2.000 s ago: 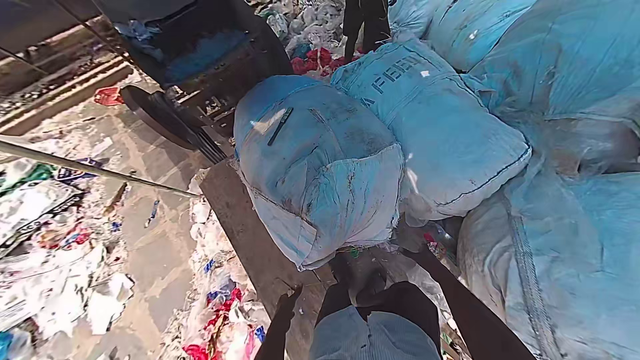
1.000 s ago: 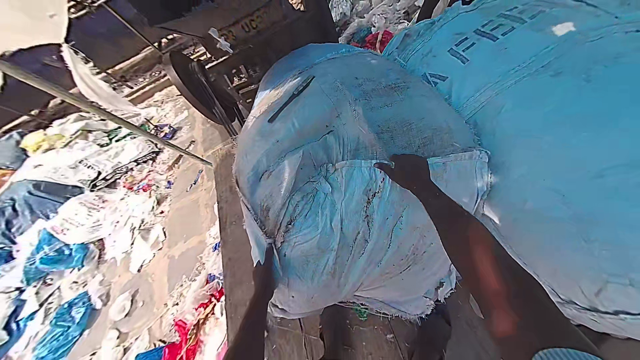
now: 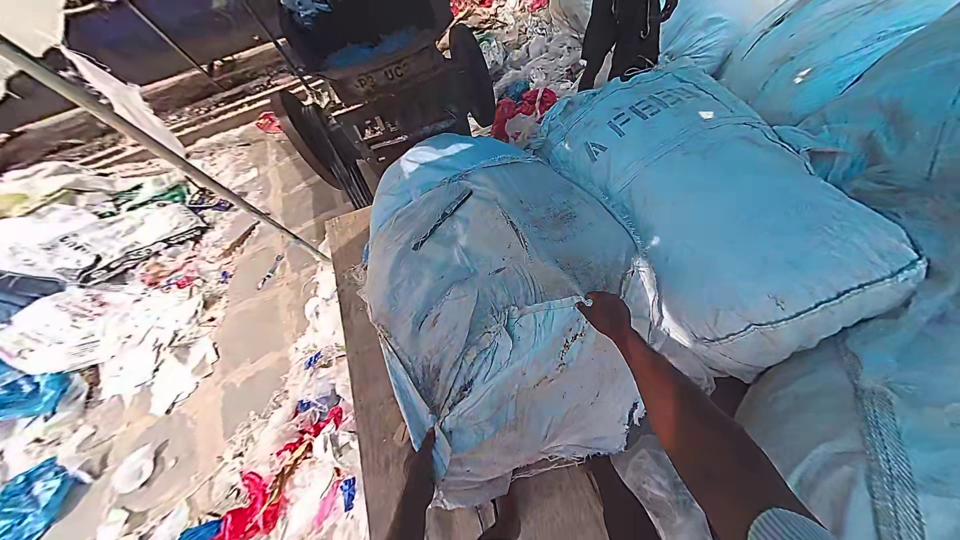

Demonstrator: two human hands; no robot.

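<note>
A large stuffed woven plastic sack (image 3: 517,247) lies in front of me on a wooden board (image 3: 351,315), its frayed end towards me. The fingers of my right hand (image 3: 606,313) pinch the edge of a fold on the sack's upper side. Lower and to the left, my left hand (image 3: 421,454) grips a gathered corner of the same sack; its fingers are partly hidden by the fabric. A dark slit or mark runs across the sack's far part. Against its right side rests another full sack (image 3: 735,217) with stencilled lettering.
A wheeled metal machine or cart (image 3: 390,82) stands beyond the sack. A person's legs (image 3: 622,37) are at the top. More full sacks (image 3: 885,150) crowd the right. A slanting pole (image 3: 172,154) crosses the left, above scattered plastic scraps (image 3: 97,322).
Two seconds ago both hands were below the sack's near end; since then they have come onto it and taken hold. The view moved closer to the sack, then back somewhat.
</note>
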